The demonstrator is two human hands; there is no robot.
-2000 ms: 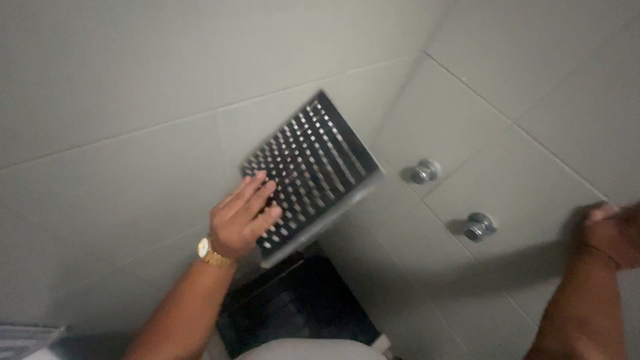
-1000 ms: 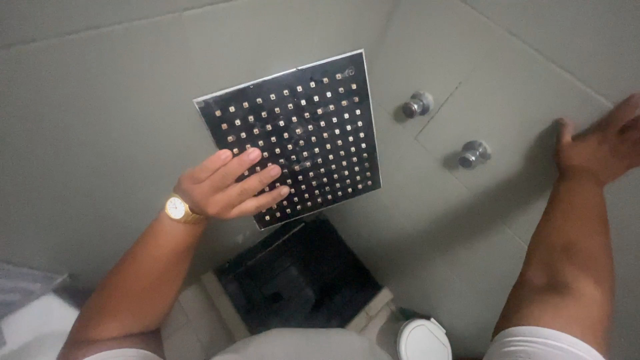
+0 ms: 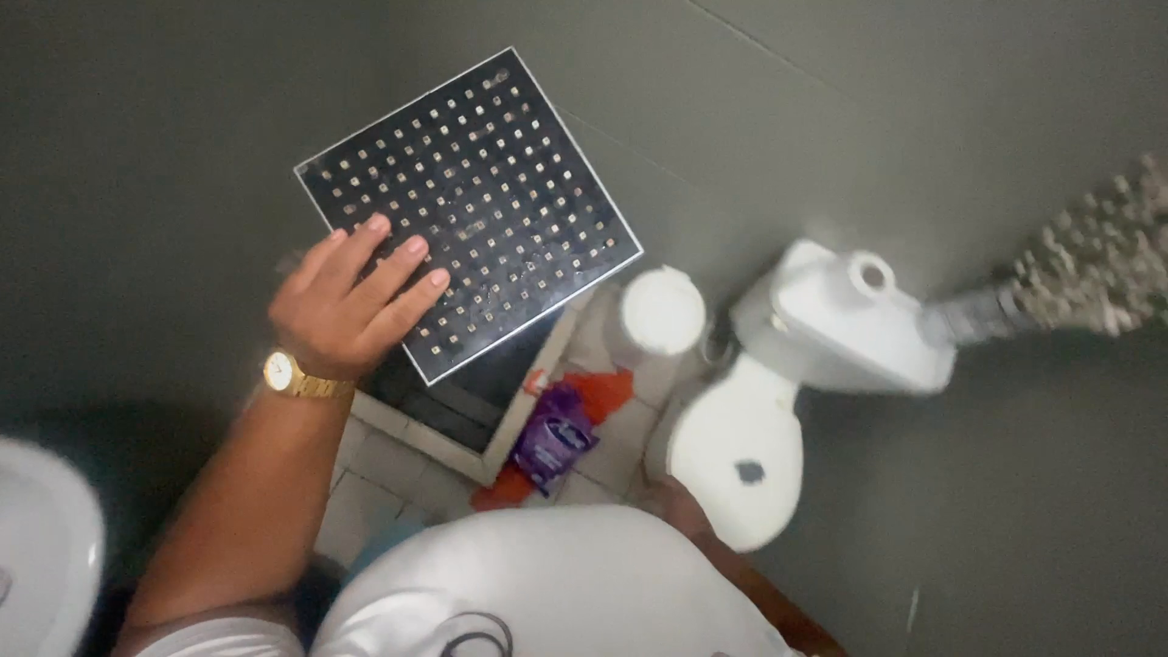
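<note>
The fingertips of my left hand [image 3: 351, 297] rest on the lower left part of a square black panel [image 3: 484, 201] with a thin pale edge and rows of small light squares, which looks like a rain shower head. The fingers are slightly spread, and a gold wristwatch [image 3: 297, 376] is on that wrist. My right hand [image 3: 675, 506] is low, beside the closed lid of a white toilet [image 3: 744, 438]; its fingers are mostly hidden and blurred, so whether it holds anything is unclear.
A dark floor area with a raised pale curb [image 3: 415, 433] lies below the panel. Beside it are a purple packet [image 3: 555, 438], orange plastic [image 3: 607, 392] and a round white-lidded bin [image 3: 663, 310]. A decorative plant [image 3: 1100, 255] stands by the toilet tank, and a white basin [image 3: 46, 547] is at left.
My right hand has left the wall near the two chrome knobs and come down beside the toilet. My left hand stays on the panel. The view has turned clearly.
</note>
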